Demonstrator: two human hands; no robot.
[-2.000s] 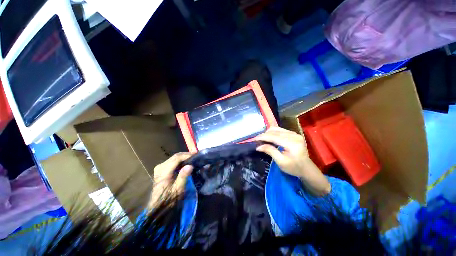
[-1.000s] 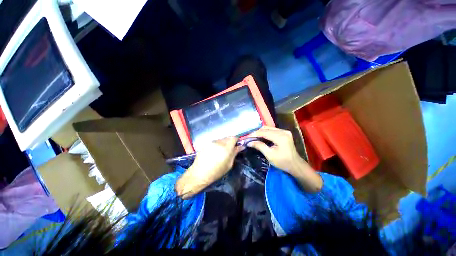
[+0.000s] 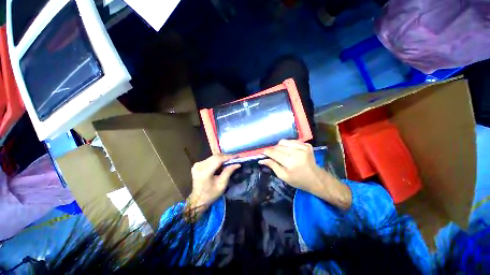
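A thin tablet [image 3: 248,158] is held nearly edge-on over my lap, showing a narrow pale line with a dark edge. My left hand [image 3: 210,177] grips its left part with thumb and fingers. My right hand [image 3: 293,164] grips it right of the middle, fingers on top and thumb below. Its broad faces are hidden by the angle. Just beyond it, a glossy dark tablet [image 3: 258,122] lies in a red-orange frame [image 3: 302,110] on my knees, with bright reflections on its face.
The left carton [image 3: 156,161] holds white sheets [image 3: 128,207]. The right carton [image 3: 443,156] holds red-orange frames [image 3: 395,161]. A white foam tray [image 3: 115,72] with a dark tablet [image 3: 62,64] is at upper left. A person's pink smock [image 3: 435,32] and a blue stool [image 3: 365,64] are at upper right.
The held tablet was tilted dark face up, then edge-on with my left hand reaching across to its middle. Now my left hand is back at its left part. The view has shifted slightly.
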